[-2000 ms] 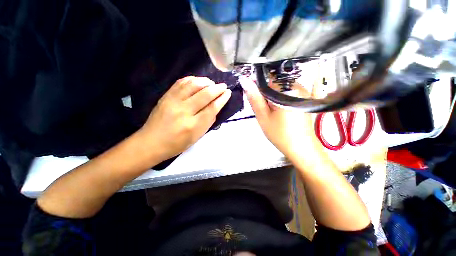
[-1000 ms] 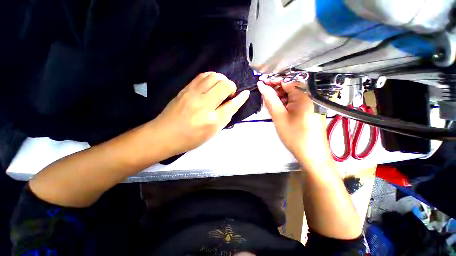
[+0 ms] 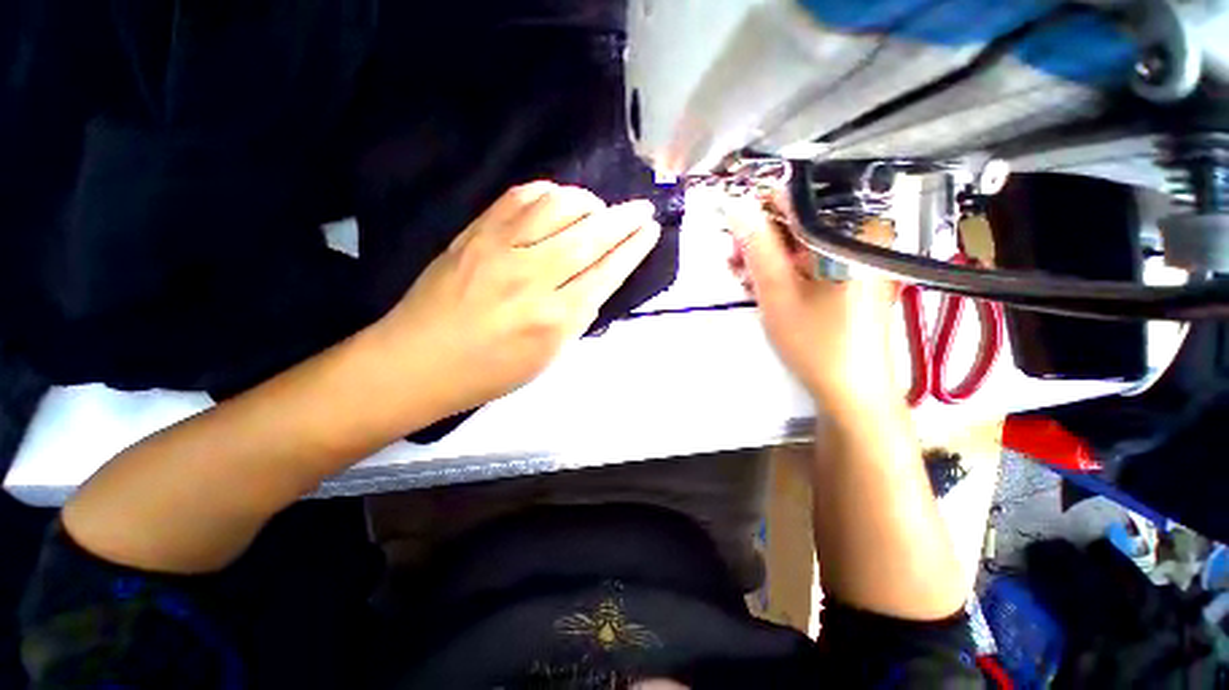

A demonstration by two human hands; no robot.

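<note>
Dark cloth [image 3: 256, 162] lies in a large heap left of the sewing machine head [image 3: 917, 81], its edge reaching the presser foot area [image 3: 674, 189]. My left hand [image 3: 506, 290] rests on the cloth edge, fingertips pressed together just left of the foot, holding the cloth flat. My right hand [image 3: 829, 317] is right of the foot, apart from the cloth, partly hidden by the dark curved bar of the machine. Its fingers are blurred, so I cannot tell whether they hold anything.
Red-handled scissors [image 3: 954, 344] lie on the white table [image 3: 674, 391] beside my right hand. A black rectangular phone [image 3: 1076, 324] lies right of them. A wooden drawer or tray [image 3: 793, 539] is below the table edge. Something red [image 3: 1049, 442] and a blue crate [image 3: 1020, 627] are at the lower right.
Since one second ago, my right thumb and fingers have moved right, away from the cloth edge at the foot. My left hand stays on the cloth. The whole view has shifted a little.
</note>
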